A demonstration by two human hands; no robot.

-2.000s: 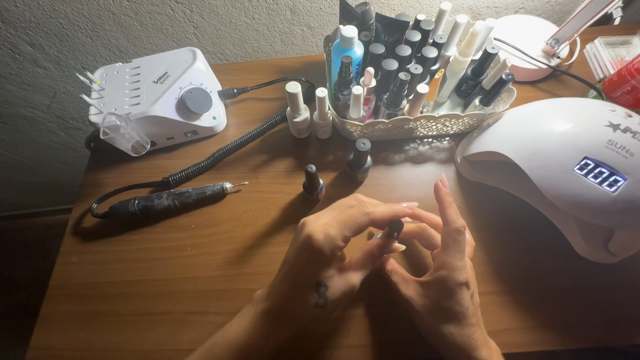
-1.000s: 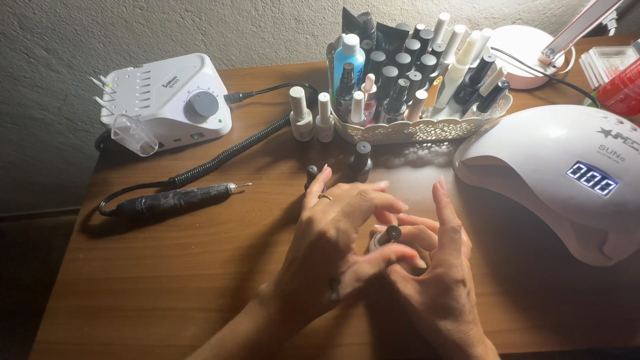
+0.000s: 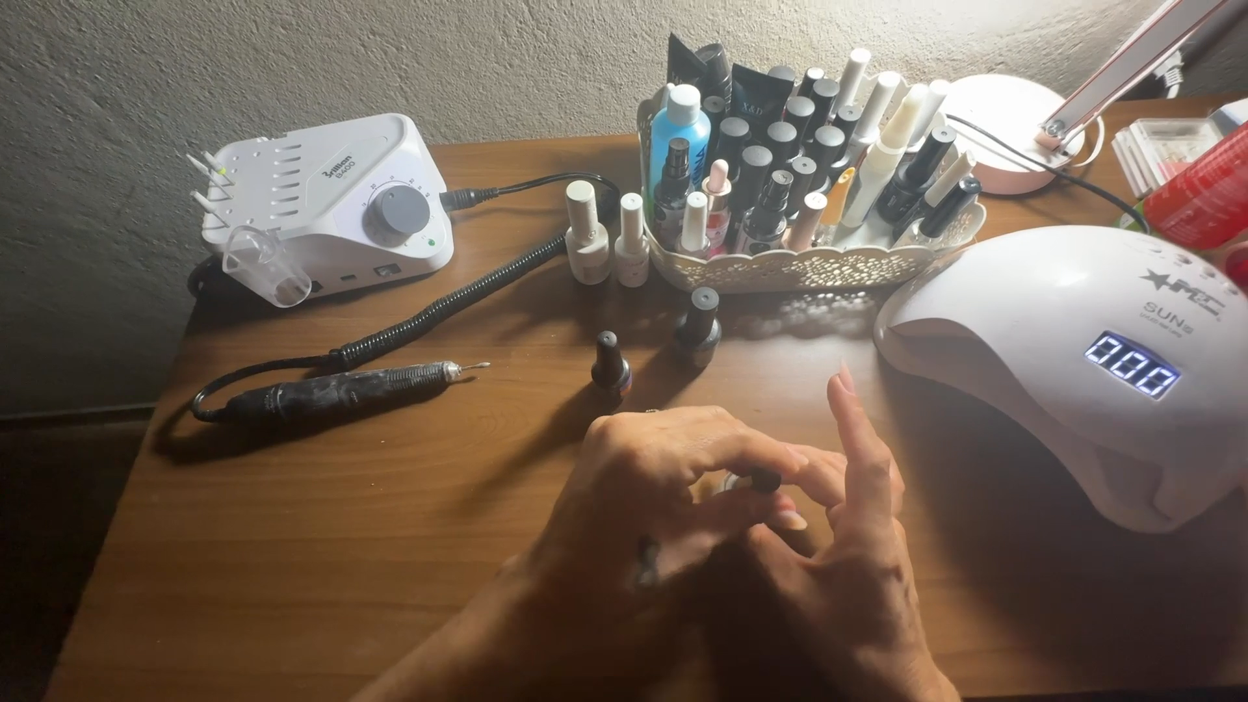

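In the head view, the index finger and thumb of my left hand (image 3: 663,478) close around the dark cap (image 3: 763,480) of a small bottle. A pale rounded part shows beside the cap; the rest of the bottle is hidden by fingers. My right hand (image 3: 858,526) meets it from the right, its curled fingers and thumb around the bottle and its index finger raised. Just beyond my left hand stand a small dark nail polish bottle (image 3: 611,367) and a larger dark polish bottle (image 3: 698,330), both upright and capped.
A white nail drill unit (image 3: 331,205) stands back left, its black handpiece (image 3: 341,393) lying in front. Two white bottles (image 3: 587,234) stand beside a lacy-rimmed basket (image 3: 809,273) of polish bottles. At right are a white nail lamp (image 3: 1033,331), a desk lamp base (image 3: 1014,136) and a red can (image 3: 1204,190).
One second ago my left fingers were spread above the dark cap; now index finger and thumb pinch it, much as two seconds ago. The raised right index finger has stayed up.
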